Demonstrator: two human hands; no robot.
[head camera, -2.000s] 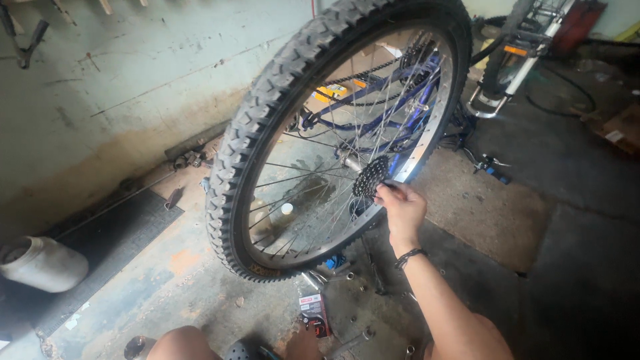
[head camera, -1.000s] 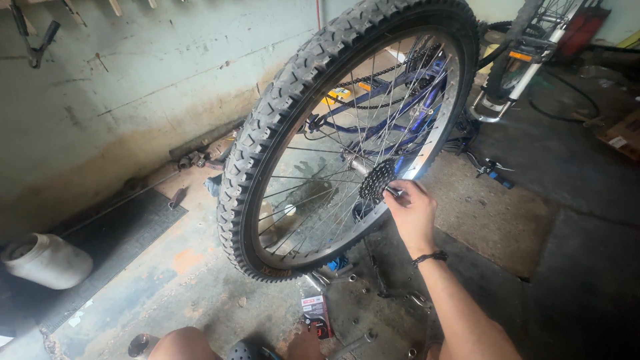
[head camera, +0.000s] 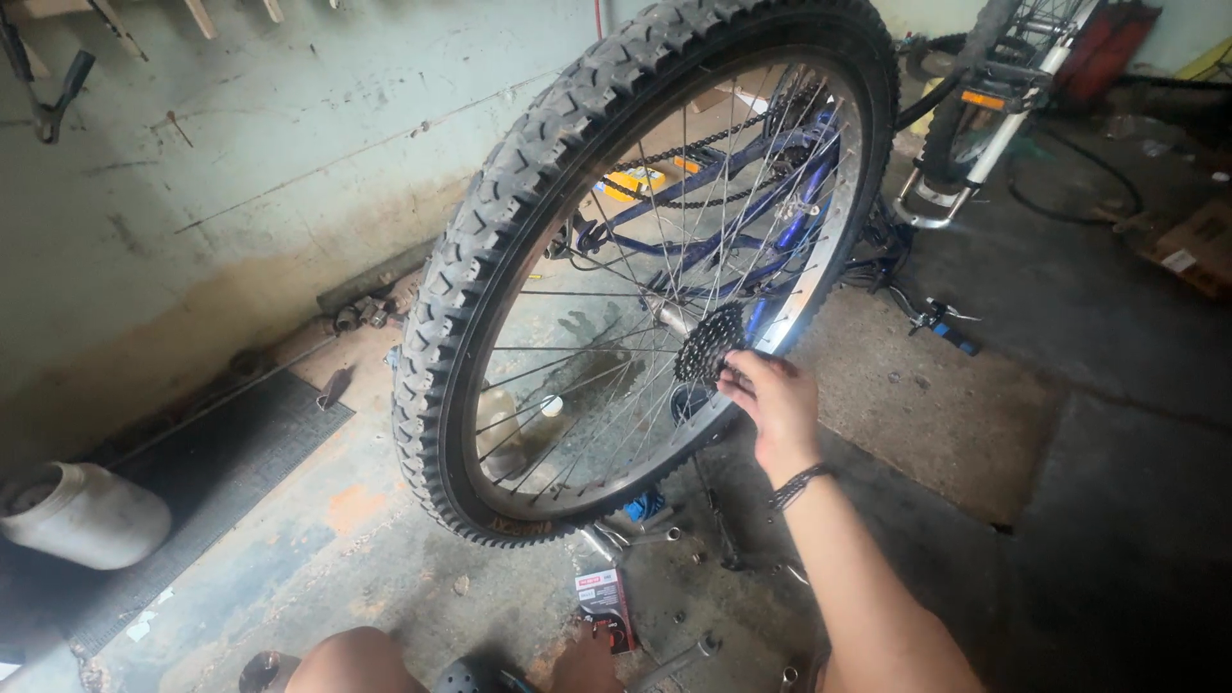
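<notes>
A bicycle wheel with a knobby black tire (head camera: 452, 318) stands tilted in front of me, its spokes and silver rim facing me. My right hand (head camera: 770, 390), with a dark bracelet at the wrist, has its fingertips at the middle of the black sprocket cassette (head camera: 710, 344), by the axle end. The fingers hide what they pinch there. Behind the cassette the silver hub (head camera: 671, 316) shows. Through the spokes I see a blue bicycle frame (head camera: 712, 178) and its chain (head camera: 688, 204). My left hand is out of the picture.
On the floor below lie a small printed box (head camera: 605, 608), a wrench (head camera: 679, 664) and other tools. A white plastic tub (head camera: 87, 515) is at the left on a black mat (head camera: 221, 472). A second bicycle's fork (head camera: 991, 144) stands at upper right; a brake lever (head camera: 948, 322) lies at right.
The wheel sits slightly further right in view than two seconds ago. My right hand has stayed at the centre of the cassette, with its fingers posed a little differently.
</notes>
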